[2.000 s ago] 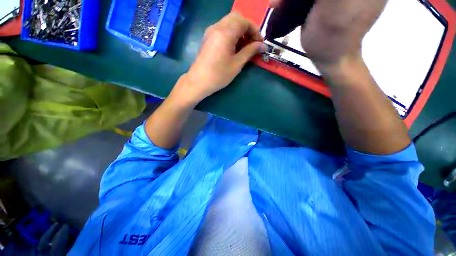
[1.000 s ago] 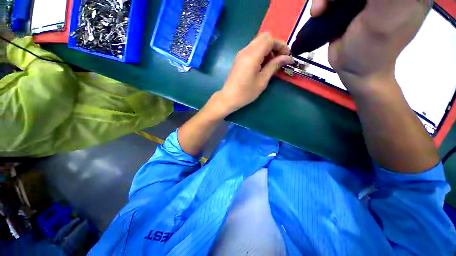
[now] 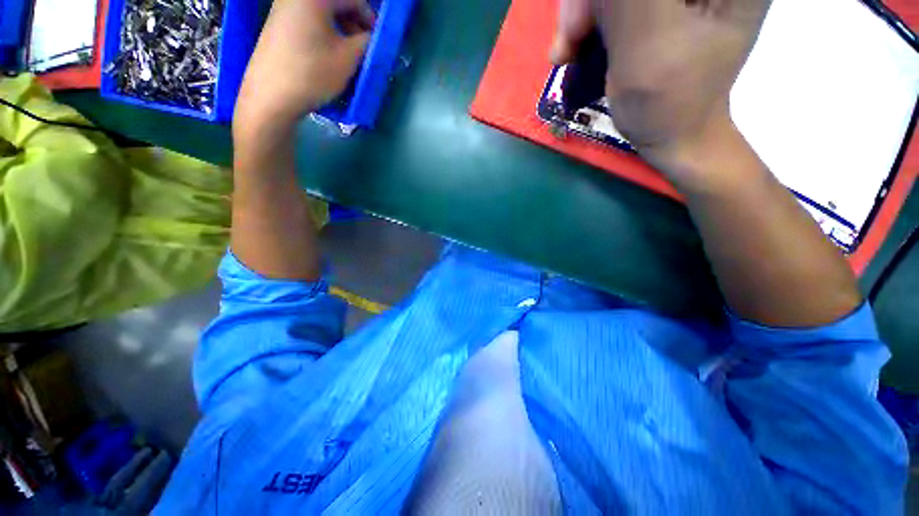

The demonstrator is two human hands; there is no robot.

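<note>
A white display panel (image 3: 821,111) with a thin black edge lies in an orange-red foam tray (image 3: 514,91) at the upper right. My right hand (image 3: 675,76) is closed around a dark electric screwdriver (image 3: 584,79), its lower end over the panel's near left corner. My left hand (image 3: 307,60) is over the small blue screw bin (image 3: 376,86), fingers bent down into it and covering most of it. Its fingertips are hidden, so I cannot tell if they hold screws.
A larger blue bin (image 3: 166,55) of metal pieces stands left of the screw bin. Another panel (image 3: 62,35) lies at the far left on the green bench (image 3: 433,171). A person's yellow sleeve (image 3: 121,222) is at the left. A black cord (image 3: 897,257) runs at the right.
My left hand has left the panel's corner and moved left to the screw bin. My right hand stays over the panel with the screwdriver. The view has shifted slightly.
</note>
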